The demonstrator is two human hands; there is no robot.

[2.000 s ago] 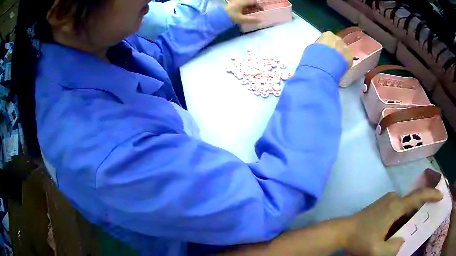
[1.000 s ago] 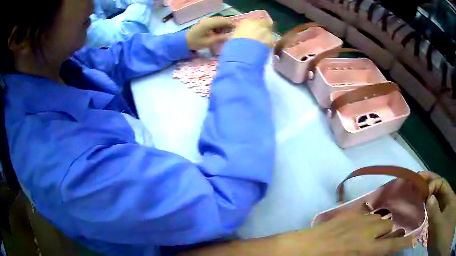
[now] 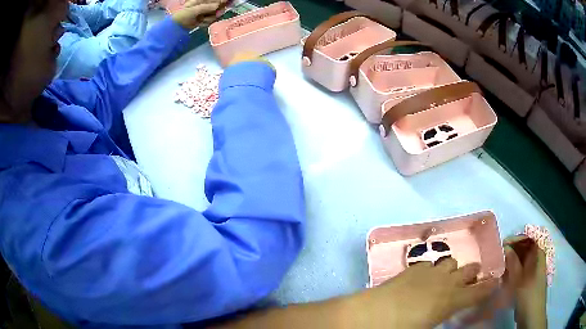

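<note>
A pink housing shell (image 3: pixel 485 234) lies on the table at the lower right, its open side up and its dark round grille opening showing. My left hand (image 3: pixel 437 289) reaches from the lower left, its fingers over the near wall and inside, gripping the shell. My right hand (image 3: pixel 528 260) is at the shell's right end, beside a pile of small pink buttons (image 3: pixel 543 247). It is blurred, and what its fingers hold is unclear. No strap arches over this shell; the near side is hidden by my hands.
Three pink housings with brown straps (image 3: pixel 443 144) stand at the table's far right edge, by the green conveyor belt (image 3: pixel 507 151) and its rows of housings. A person in a blue smock (image 3: pixel 148 257) sits at left, an arm reaching to another housing (image 3: pixel 257 32) beside a button pile (image 3: pixel 199 93).
The shell was tilted, then had its brown strap arched up; now it lies flatter and the strap is out of sight. My right hand came into view. The view has shifted right.
</note>
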